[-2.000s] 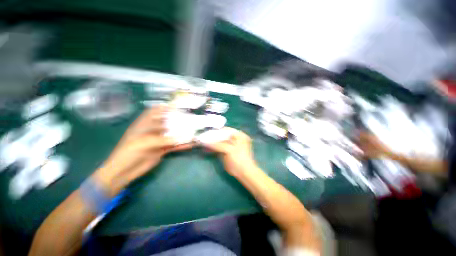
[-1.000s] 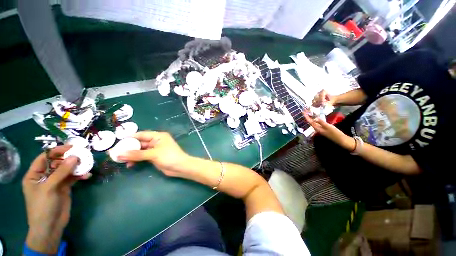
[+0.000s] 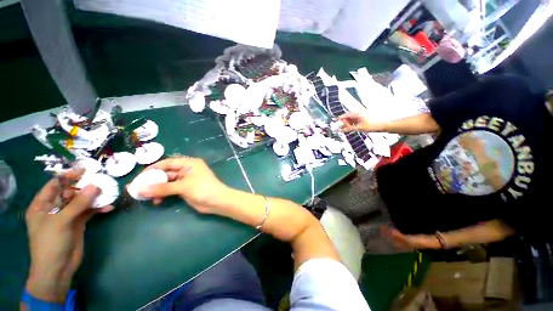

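Note:
My left hand (image 3: pixel 60 225) is at the lower left, with a blue band on the wrist. It holds a round white disc (image 3: pixel 104 189) between thumb and fingers. My right hand (image 3: pixel 188 182) holds another white disc (image 3: pixel 145 183) by its right edge, a short way right of the first; the two are apart. Just behind them lies a small heap of wired white discs (image 3: pixel 119 163) with dark and coloured leads. Whether anything else is in my left palm is hidden.
A larger pile of wired white discs (image 3: pixel 282 127) lies on the green mat (image 3: pixel 194 243) at centre. A co-worker (image 3: pixel 473 164) sits at the right, one hand at the pile's far side. Pale strips (image 3: pixel 394 103) lie behind. A grey upright (image 3: pixel 60 48) and hanging paper sheets (image 3: pixel 230 18) stand at the back.
The view has steadied from an early blur and turned toward the right. Since the second frame both hands hardly move; the co-worker's one hand has reached to the pile and the other has dropped lower.

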